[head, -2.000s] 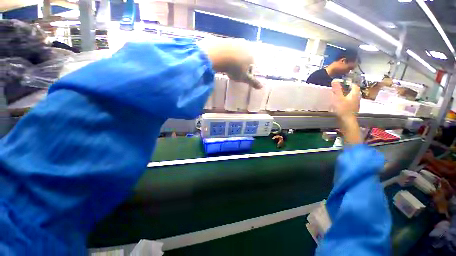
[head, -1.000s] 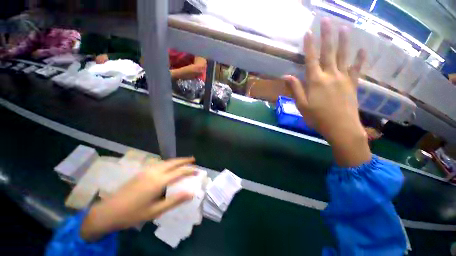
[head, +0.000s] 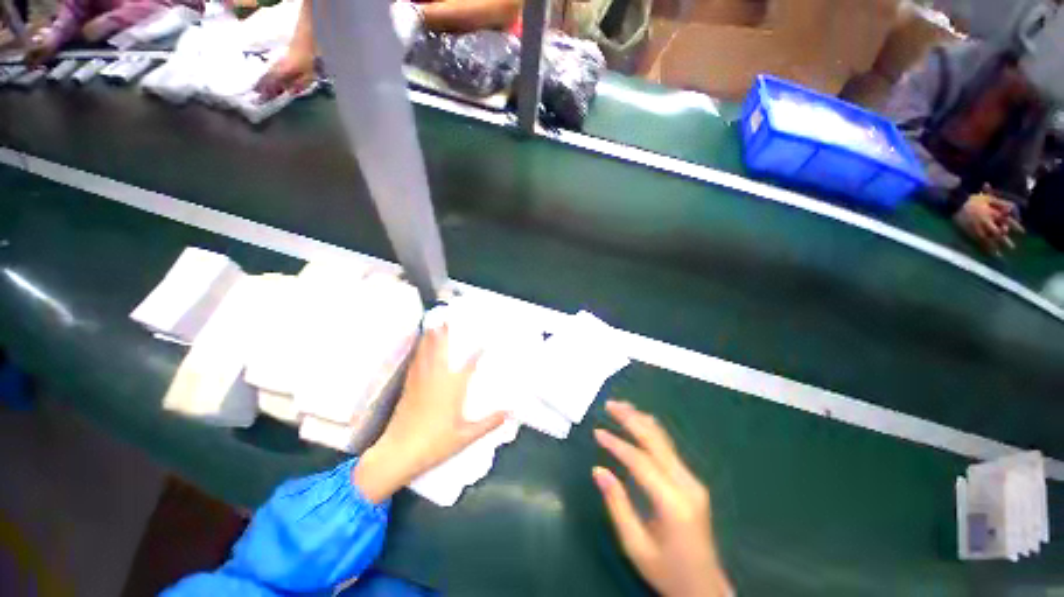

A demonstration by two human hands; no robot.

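Observation:
My left hand (head: 429,411) lies with spread fingers on a fanned pile of white flat cartons (head: 461,466); whether it grips one I cannot tell. My right hand (head: 659,501) is open and empty over the green belt, right of the pile. White leaflets or small cards (head: 583,371) lie at the pile's right side. Thick bundles of flat cartons (head: 338,338) lie left of my left hand. A small white block of printed leaflets (head: 190,294) is at the far left. Folded cartons (head: 1006,507) stand in a tight row at the right.
A grey metal upright (head: 385,152) slants down behind the piles. A pale guide rail (head: 758,379) divides the near surface from the far belt. A blue bin (head: 826,146) stands across, beside another worker's hands (head: 989,219). Shiny grey bags (head: 566,79) and another worker's hand (head: 288,72) are opposite.
The view has swung down and right. My right hand has come down from in front of the shelf to above the near belt. My left hand is farther right on the cartons. Standing cartons now show at right.

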